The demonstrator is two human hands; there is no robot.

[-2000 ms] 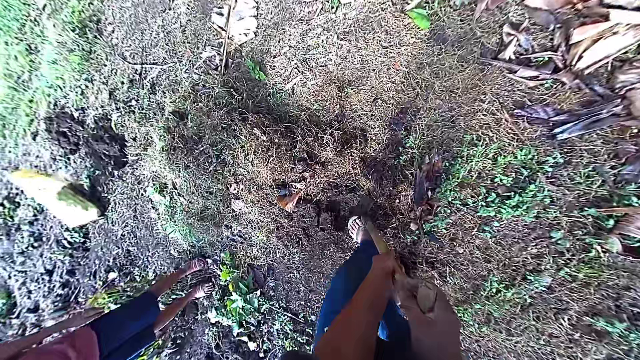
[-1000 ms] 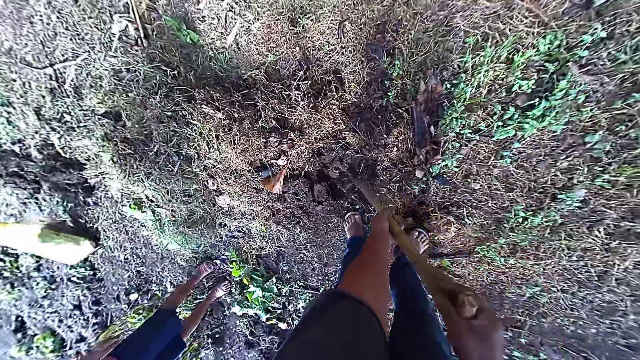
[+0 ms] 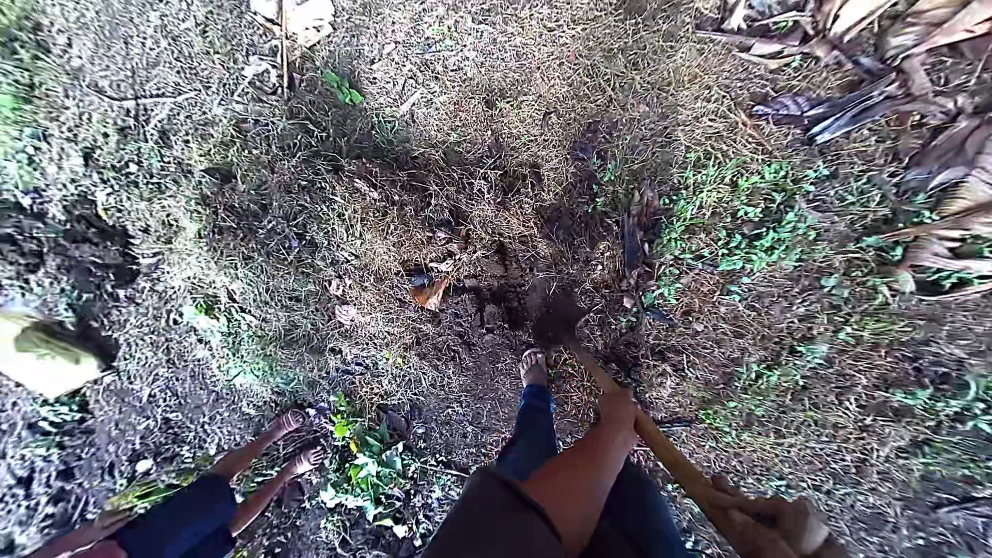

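Observation:
A long wooden handle (image 3: 674,453) slants from the lower right toward the middle of the view, with a dark, soil-covered tool head (image 3: 556,314) at its far end over loosened soil. My left hand (image 3: 618,407) grips the handle partway along. Nearer its rear end, my right hand (image 3: 775,519) is wrapped around it. The tool head is blurred, so its exact kind cannot be told. A brown dry leaf (image 3: 431,294) lies left of the head, beside dark broken soil (image 3: 496,302). My sandalled foot (image 3: 534,366) is just below the head.
A person with bare feet (image 3: 298,442) is at the lower left, near a leafy green plant (image 3: 368,473). A pale yellowish object (image 3: 46,353) lies at the left edge. Dry banana-like leaves (image 3: 953,170) are heaped at the upper right, and low green weeds (image 3: 759,221) grow right of the soil.
The tool head, earlier at the dark soil, now shows blurred and more heavily covered with soil. Both hands have stayed on the handle. The view has shifted between frames.

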